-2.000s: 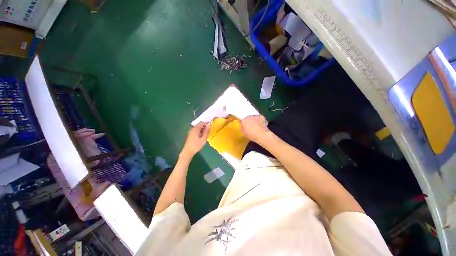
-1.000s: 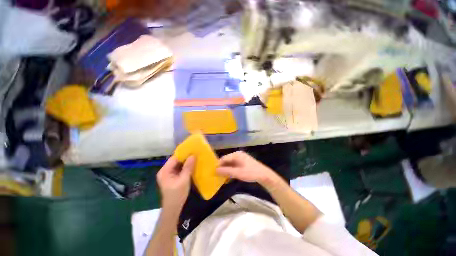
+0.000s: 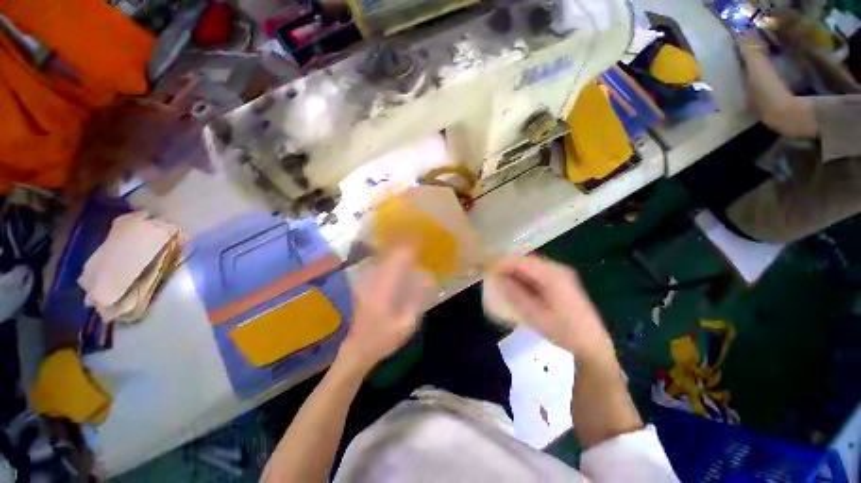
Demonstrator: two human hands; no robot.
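Observation:
My left hand [image 3: 389,300], blurred, holds a yellow fabric piece [image 3: 415,234] at the table's front edge, right of the needle area, over beige fabric [image 3: 455,215]. My right hand [image 3: 552,307] is off the table edge, fingers closed on a small pale piece [image 3: 498,300], too blurred to identify surely. The blue plastic template [image 3: 210,283] lies left of the needle, with an orange strip across it and another yellow piece [image 3: 288,327] on its front half. A beige stack [image 3: 130,264] lies left of the template.
The cream sewing machine [image 3: 406,104] spans the table behind the hands. Yellow pieces lie at far left [image 3: 68,387] and right of the machine [image 3: 597,137]. Another person's arm [image 3: 774,99] is at upper right. Yellow scraps [image 3: 699,368] and a blue crate [image 3: 746,453] are at lower right.
The view has turned from floor to table and shifted right. The hands have parted; the yellow piece has moved from above my lap toward the needle area. The pale piece now shows at my right hand.

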